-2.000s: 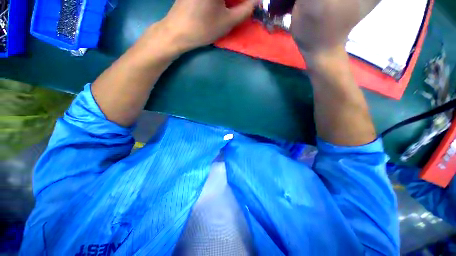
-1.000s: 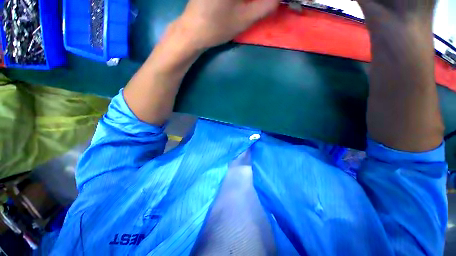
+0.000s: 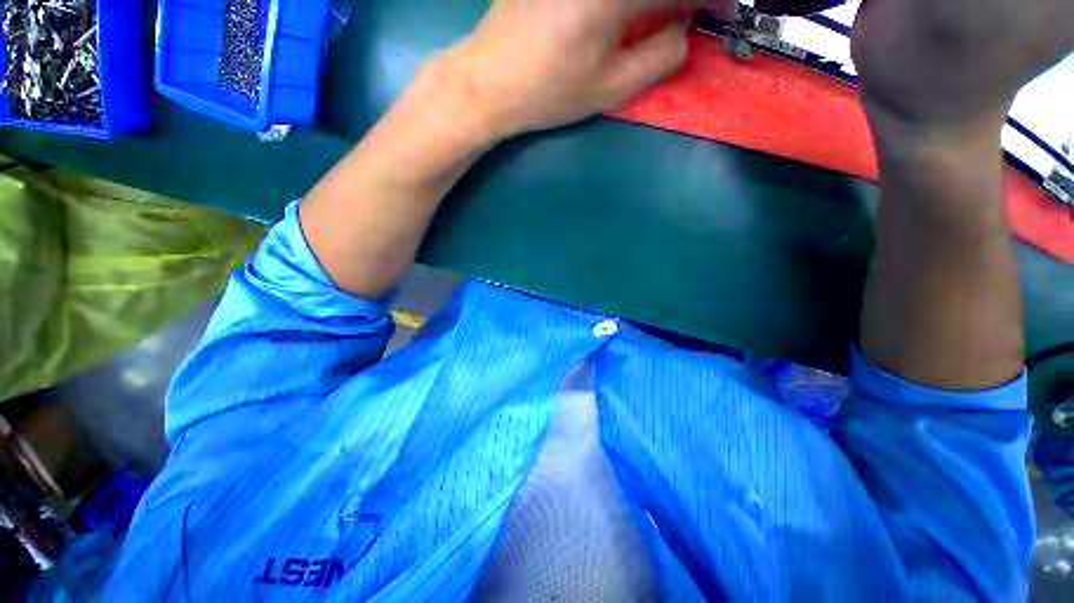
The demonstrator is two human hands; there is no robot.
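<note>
An orange-red foam tray (image 3: 754,100) lies on the green bench at the top right. White display panel parts (image 3: 1042,100) with black edges show on it, on both sides of my right wrist. A small metal bit (image 3: 740,38) sits at the panel's near corner. My left hand (image 3: 577,65) rests at the tray's left end; its fingertips are partly hidden. My right hand (image 3: 960,53) is a fist above the tray, cut off by the top edge. A dark part of the electric screwdriver (image 3: 791,5) shows beside it; the tip is hidden.
A small blue bin (image 3: 194,53) of tiny dark screws stands at the upper left. Left of it is a larger blue bin (image 3: 127,77) of metal pieces. Yellow-green clothing of a neighbour (image 3: 130,265) is at the left. The green bench (image 3: 660,224) edge runs before my blue smock.
The view has shifted, so bins and neighbour's clothing show more fully than two seconds ago. Since one second ago, the tray appears slightly lower. Both hands remain at the tray.
</note>
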